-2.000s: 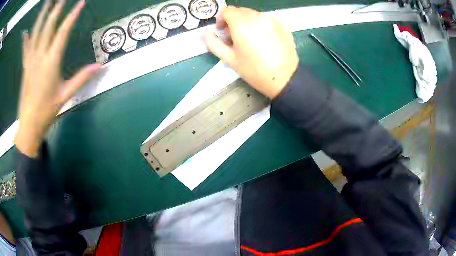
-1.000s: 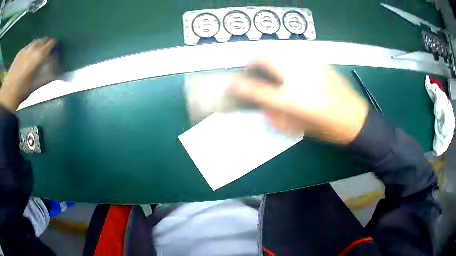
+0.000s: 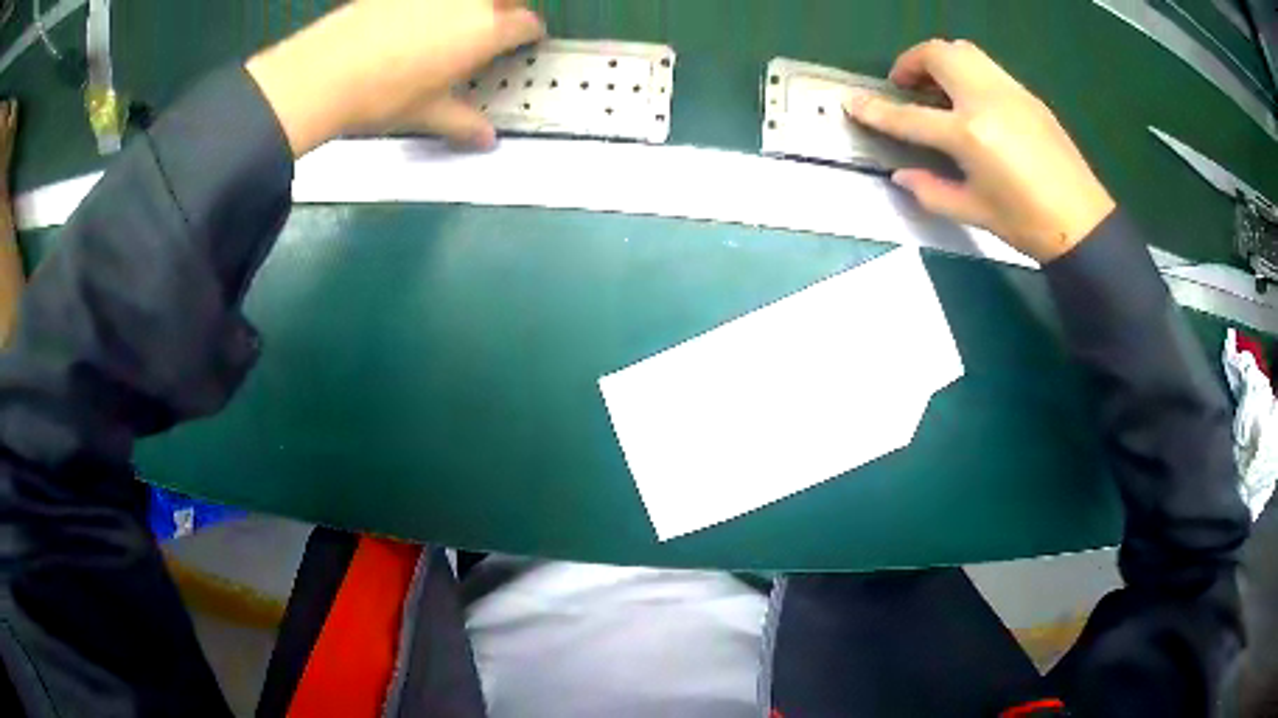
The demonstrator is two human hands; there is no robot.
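Note:
A silver perforated plate [image 3: 603, 93] with rows of small dark holes lies on the green surface just beyond the white strip. My left hand [image 3: 395, 68] holds its left end, thumb at the near edge; that end is hidden. To its right, apart from it, lies a flat plate [image 3: 802, 115] with a shallow recessed panel. My right hand [image 3: 998, 147] grips its right part, index finger on top, thumb at the near edge. A white paper sheet [image 3: 785, 400] lies slanted on the near green ledge, with nothing on it.
The white guide strip [image 3: 561, 174] runs across the green surface. A metal bracket [image 3: 1257, 225] with pale pointed arms stands at far right, above a white bundle with red edge [image 3: 1247, 400]. Part of another person's arm [image 3: 7, 225] shows at the left edge.
The flat plate has left the paper and is now beyond the strip under my right hand. My left hand has come onto the perforated plate. The four-cavity housing face and the tweezers no longer show.

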